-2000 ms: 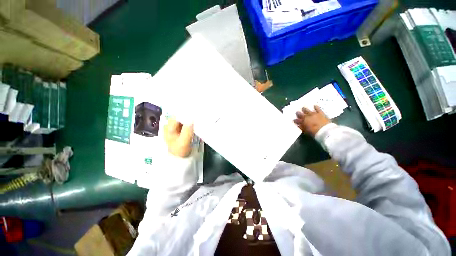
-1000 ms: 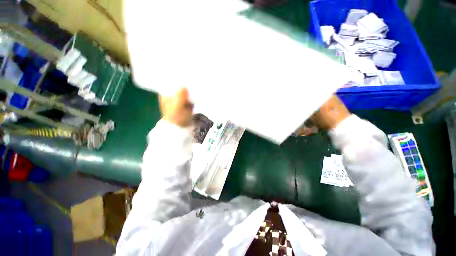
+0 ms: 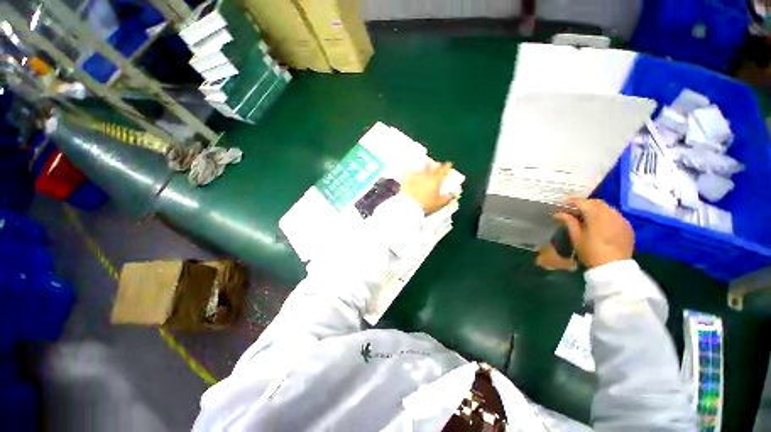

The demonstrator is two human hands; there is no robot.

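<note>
A stack of printed white and green carton blanks (image 3: 342, 181) lies at an angle on the bench. My left hand (image 3: 429, 187) rests on its right end, fingers at the edge; whether they grip a blank is unclear. A pile of blank-side-up white cartons (image 3: 549, 139) lies further back, beside the blue bin, its top sheet askew. My right hand (image 3: 596, 232) pinches the near edge of this pile's top sheet, thumb and finger together. A small orange-brown scrap (image 3: 554, 257) lies below the fingers.
A blue bin (image 3: 702, 245) holds white packets. White paper inserts (image 3: 576, 342) and a label strip (image 3: 704, 371) lie at right. Folded boxes (image 3: 245, 89) and brown cartons (image 3: 317, 34) stand at far left. An open corrugated carton (image 3: 148, 291) is on the floor.
The large white sheet held up by both hands is now down on the pile beside the blue bin. My left hand has moved to the printed stack. The view has shifted left.
</note>
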